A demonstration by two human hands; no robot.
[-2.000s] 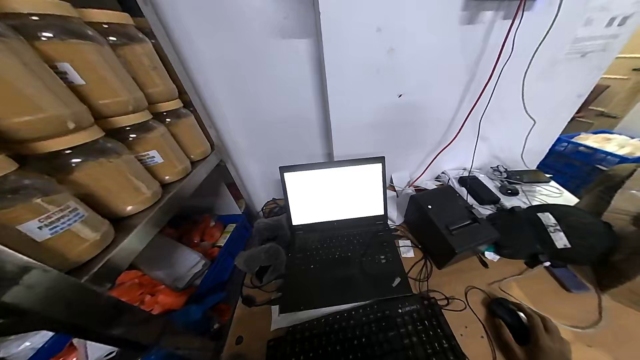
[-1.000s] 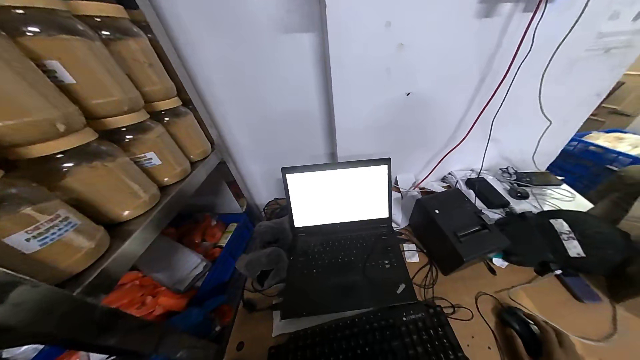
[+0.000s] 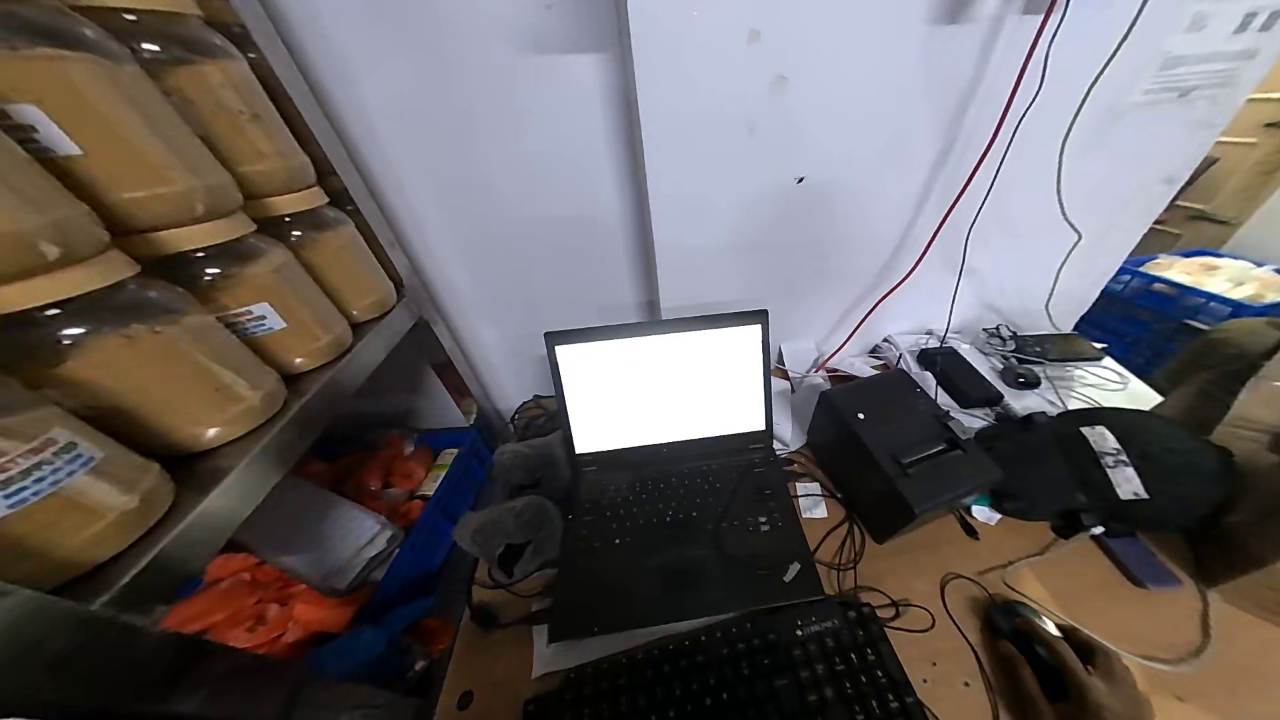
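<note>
At the lower right, my right hand (image 3: 1075, 665) rests over a black wired computer mouse (image 3: 1030, 630) on the brown desk. To its left lies a black keyboard (image 3: 740, 670), partly cut off by the bottom edge. Behind the keyboard an open black laptop (image 3: 680, 540) stands with its screen (image 3: 662, 390) glowing blank white. A black receipt printer (image 3: 900, 450) sits right of the laptop, and a black bag (image 3: 1110, 465) lies beside the printer. My left hand is out of view.
Large jars (image 3: 140, 360) of tan powder fill a metal shelf (image 3: 250, 450) at left. Beneath it, a blue crate (image 3: 440, 520) holds orange packets. Loose cables (image 3: 850, 550) lie by the printer. A blue crate (image 3: 1200, 290) and part of a person (image 3: 1240, 440) are at right.
My right hand stays on the mouse, with only a slight shift in position. The laptop screen remains white.
</note>
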